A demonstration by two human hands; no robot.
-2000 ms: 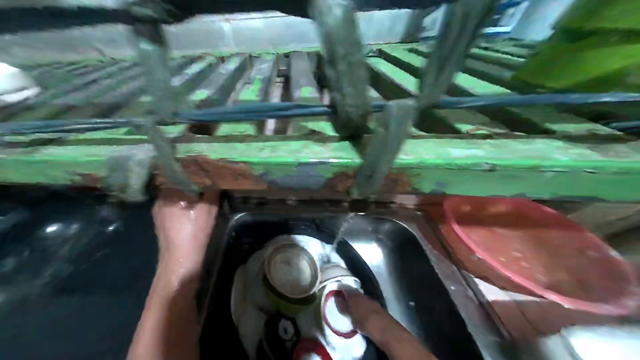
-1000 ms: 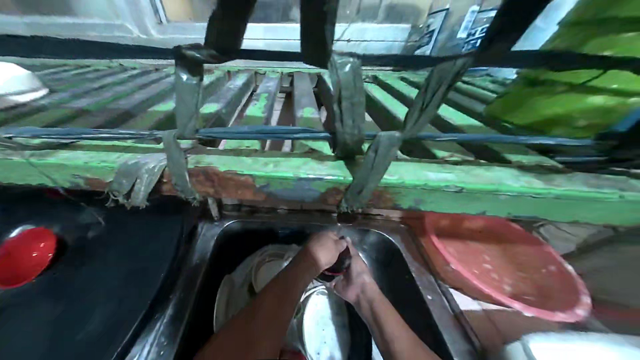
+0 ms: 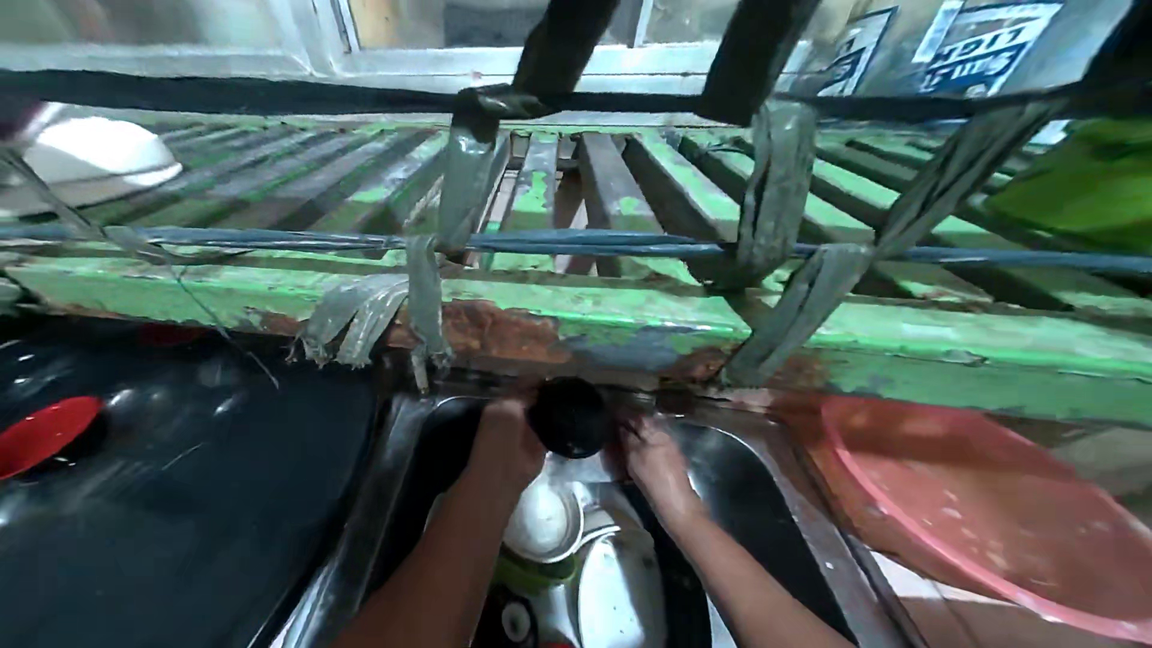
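A round black cup or bowl [image 3: 569, 418] is held near the back wall of a metal sink [image 3: 801, 504]. My left hand [image 3: 510, 439] grips its left side, partly hidden behind it. At its right side is my right hand [image 3: 655, 454], fingers bent; whether they grip the rim is not clear. Below my hands, dishes lie in the sink: a white round bowl [image 3: 544, 522], a white oval dish [image 3: 619, 594] and a green-rimmed piece [image 3: 535, 573].
A green slatted rack [image 3: 576, 301] with tied strips runs behind the sink. To the right stands a red plastic basin [image 3: 990, 513]. At left, a red bowl [image 3: 49, 435] rests on a black wet surface [image 3: 180, 504]. A white bowl [image 3: 99, 153] sits on the rack.
My left hand, at the sink's left rim two seconds ago, is now over the sink. Both hands were close together one second ago and are now apart, with the black cup or bowl between them.
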